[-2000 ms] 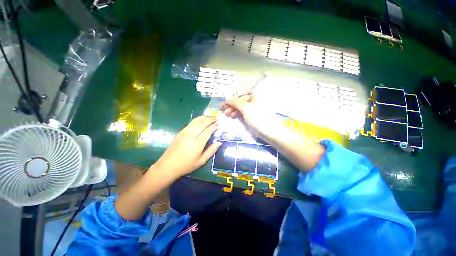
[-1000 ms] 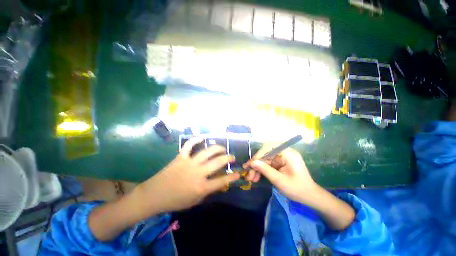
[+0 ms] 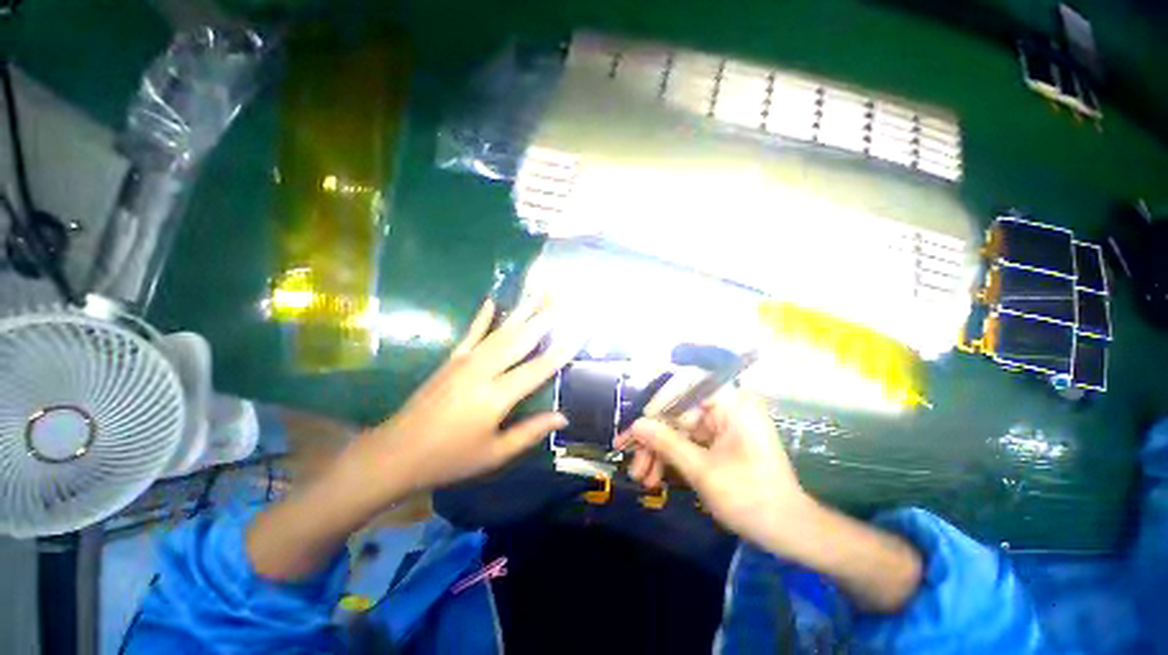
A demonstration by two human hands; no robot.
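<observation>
A row of dark display modules (image 3: pixel 591 407) lies at the near edge of the bench, with orange flex tails (image 3: pixel 598 488) hanging at its lower edge. My right hand (image 3: pixel 717 457) holds slim tweezers (image 3: pixel 708 388) over the row and covers its right part. My left hand (image 3: pixel 474 407) is spread, its thumb at the left module's edge and its fingers reaching onto the glare at the near side of a pale sheet (image 3: pixel 756 173) with rows of small white rectangles. Whether its fingertips hold anything cannot be told. Small dark pieces (image 3: pixel 702 355) lie at the modules' upper edge.
Stacked display modules (image 3: pixel 1035 297) lie right of the sheet, more (image 3: pixel 1061 79) at far right. An amber film strip (image 3: pixel 331 205) lies left, beside crumpled clear plastic (image 3: pixel 192 96). A white fan (image 3: pixel 62 433) stands at lower left. Yellow film (image 3: pixel 845 355) shows under the sheet's near edge.
My left hand has moved from over the modules to their upper left, fingers spreading. My right hand stays at the modules with the tweezers. The view has shifted, so the fan shows more fully again.
</observation>
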